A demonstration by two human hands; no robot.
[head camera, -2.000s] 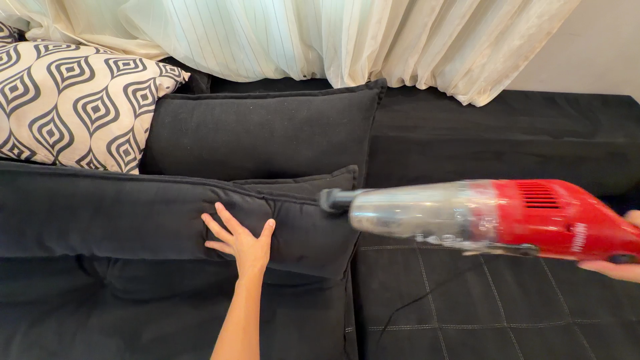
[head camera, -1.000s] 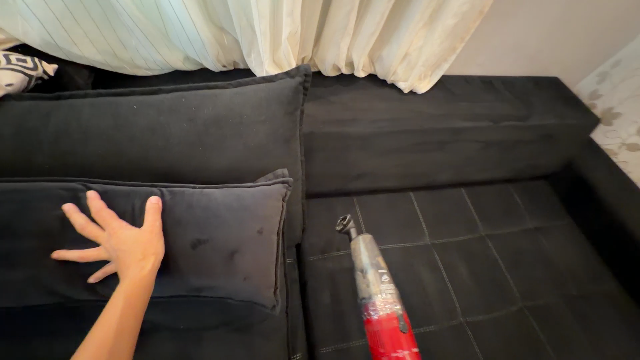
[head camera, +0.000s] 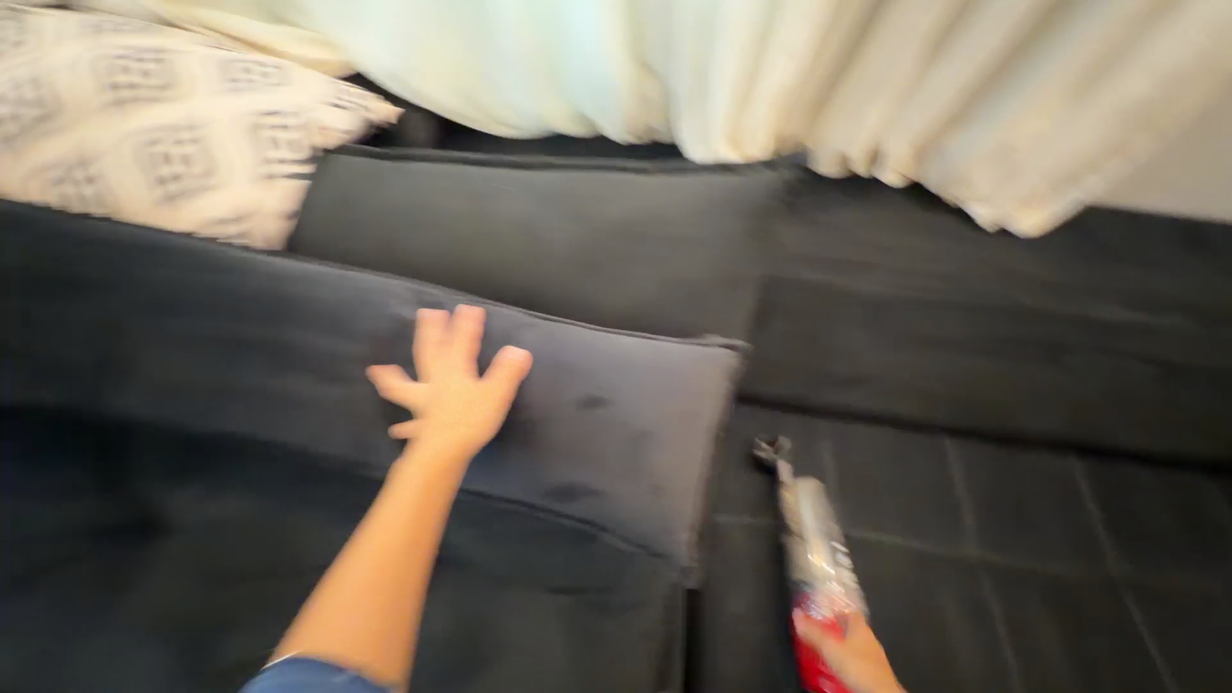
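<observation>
My left hand (head camera: 452,385) rests with spread fingers on a long black sofa cushion (head camera: 616,423), near its upper edge. At the lower right, my right hand (head camera: 852,654) grips a red handheld vacuum cleaner (head camera: 813,577) with a clear dust chamber. Its narrow dark nozzle points up, just right of the cushion's end, over the stitched black sofa seat (head camera: 1011,558). Darker marks show on the cushion to the right of my left hand. The view is blurred.
Behind lies another black cushion (head camera: 539,221), with a patterned light pillow (head camera: 164,135) at the upper left. A cream curtain (head camera: 751,67) hangs down to the black sofa back (head camera: 962,327).
Two seconds ago the vacuum lay sideways with its nozzle at the cushion's end; it now points up from below. My left hand stays spread on the cushion. The view has swung about.
</observation>
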